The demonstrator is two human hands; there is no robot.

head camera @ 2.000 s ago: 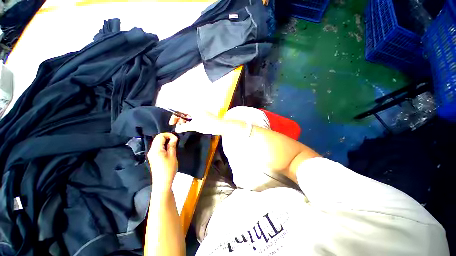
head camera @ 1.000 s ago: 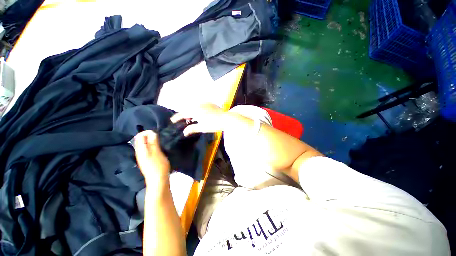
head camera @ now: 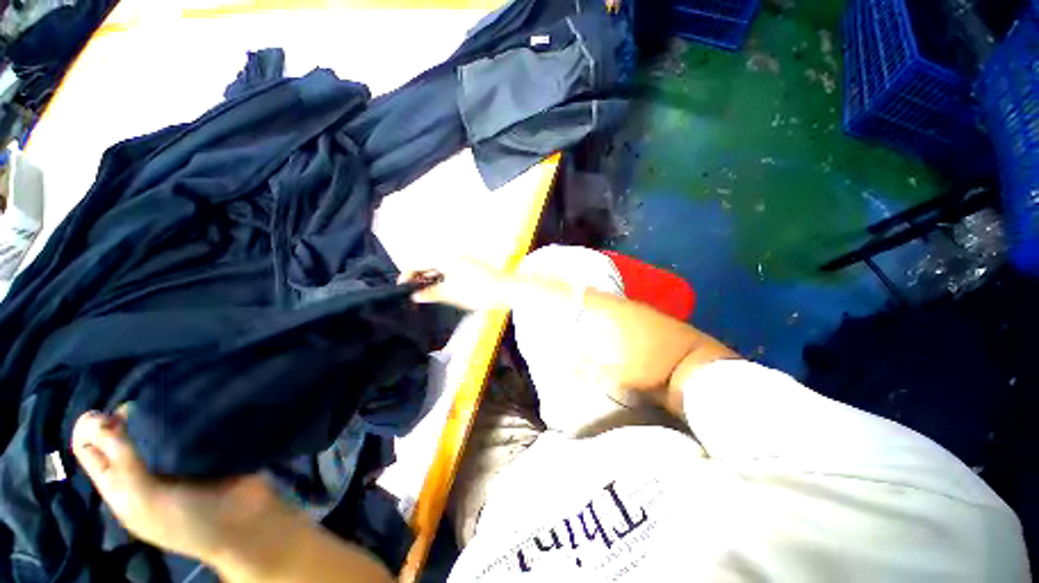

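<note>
A dark navy garment (head camera: 273,382) is stretched between my two hands over the front of the table. My left hand (head camera: 148,490) grips its cloth at the lower left, thumb showing, slightly blurred. My right hand (head camera: 439,287) pinches the cloth edge near the table's yellow-orange edge. A small dark reddish thing shows at my right fingertips; it is too small to tell what it is. A tangled navy garment pile (head camera: 171,188) lies behind and under the held cloth.
The white table (head camera: 427,228) has a yellow-orange edge. A lighter grey panel (head camera: 518,97) lies on navy cloth at the back. Blue crates (head camera: 900,85) stand on the green floor (head camera: 752,148) at right. A red seat (head camera: 655,287) shows beside my leg.
My left hand has moved left and toward me, drawing the cloth out wide. My right hand stays near the table edge. The snips seen earlier in my right hand no longer show clearly.
</note>
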